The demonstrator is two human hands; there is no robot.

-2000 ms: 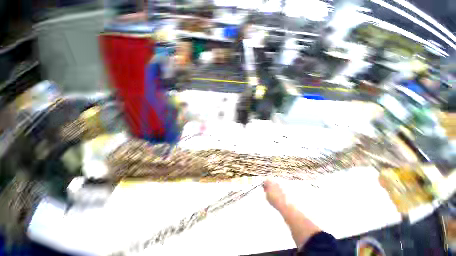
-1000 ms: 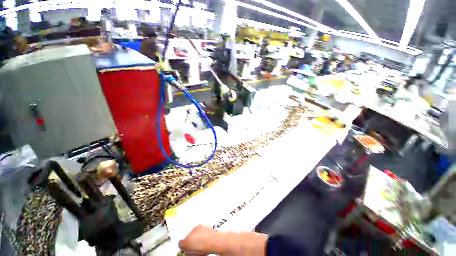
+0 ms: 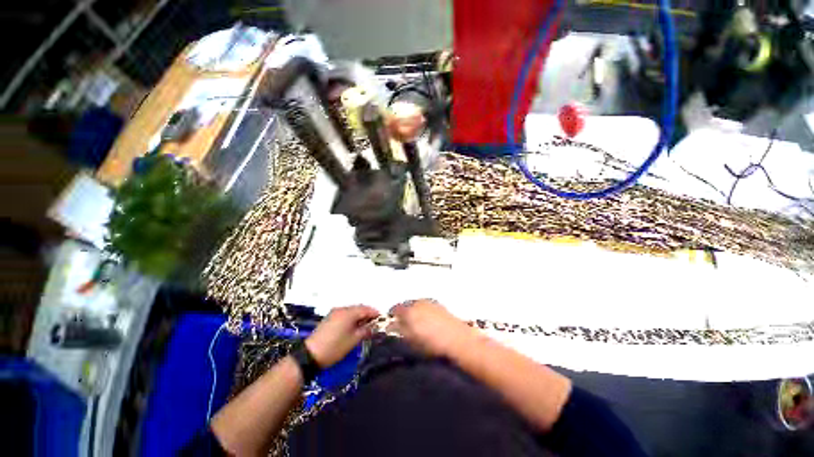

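A speckled gold-and-dark chain strand (image 3: 616,335) lies along the front of the white bench sheet (image 3: 553,281). Its near end runs to my hands at the bench's front edge. My left hand (image 3: 344,332), with a dark wristband, pinches the strand. My right hand (image 3: 428,325) is close beside it, also closed on the strand. The finger details are small and blurred. The dark hand lever press (image 3: 379,201) stands just beyond my hands, with a tan round knob (image 3: 407,120). More strands trail below my left hand.
A thick chain bundle (image 3: 571,210) runs along the bench back and hangs over the left end. A blue tub (image 3: 183,379) is below left. A plant (image 3: 156,214), red machine (image 3: 491,71), blue hose (image 3: 671,80) and small bucket (image 3: 793,402) surround the bench.
The view has turned toward the press end of the bench. My left hand has come into view and is together with my right hand at the strand near the press.
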